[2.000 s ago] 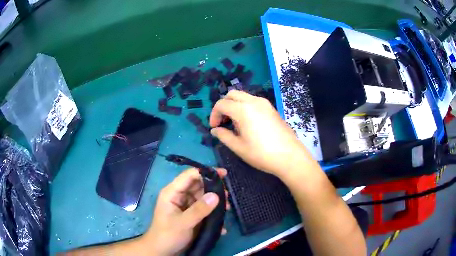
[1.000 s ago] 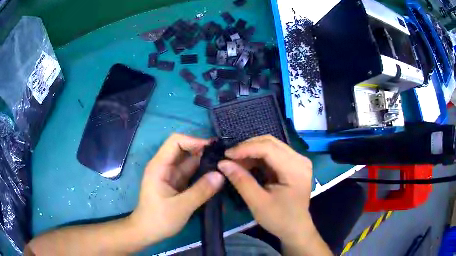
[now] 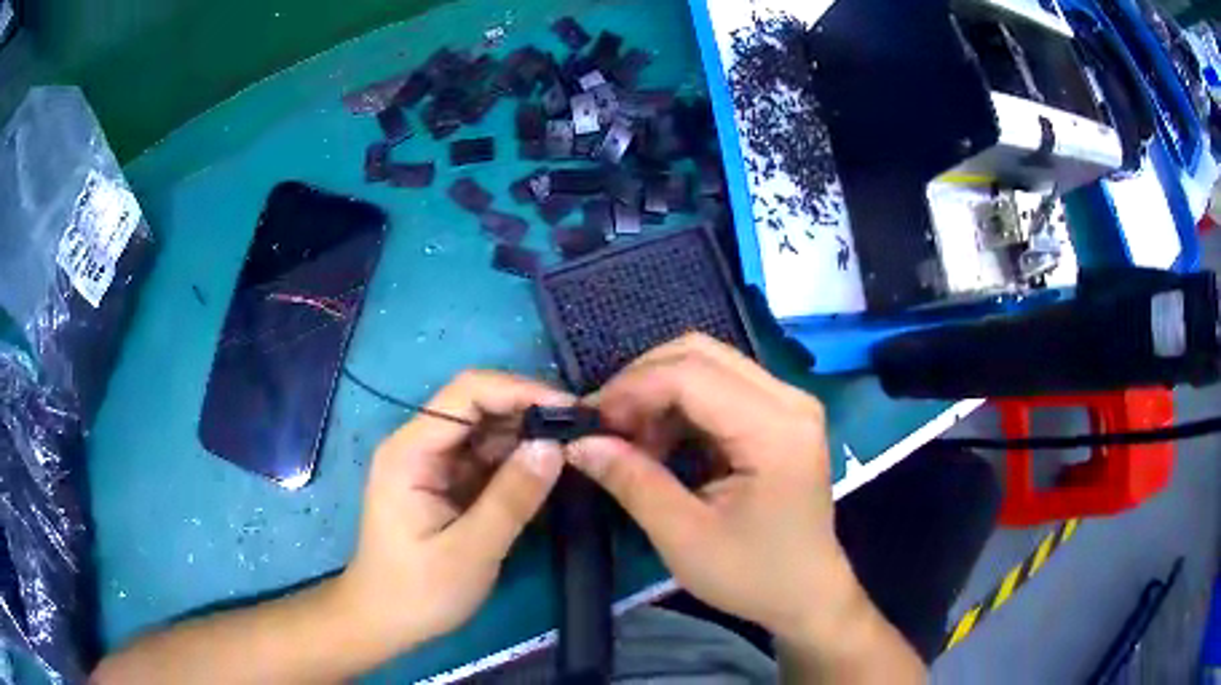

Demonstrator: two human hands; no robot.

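My left hand (image 3: 449,502) and my right hand (image 3: 716,468) meet at the end of a black headband (image 3: 584,575). Fingers and thumbs of both hands pinch a small black piece (image 3: 560,423) at that end; whether it is a separate cover plate I cannot tell. A thin dark wire (image 3: 388,395) runs left from the fingers over a glossy black slab like a smartphone (image 3: 288,335). The headband hangs down towards the bottom edge. A black screw holding tray (image 3: 643,301) with a dense grid of holes lies just beyond my right hand.
Small black cover plates (image 3: 469,150) lie loose at the back. A blue tray (image 3: 734,174) at right holds dark screws and a white and black feeder (image 3: 1024,141). The black electric screwdriver (image 3: 1044,341) lies before it. Clear plastic bags (image 3: 94,241) are at left, a red stool (image 3: 1138,462) at right.
My right hand has come back from the cover plates to the headband end, and both hands now pinch there. The band end has turned, and the thin wire now extends left.
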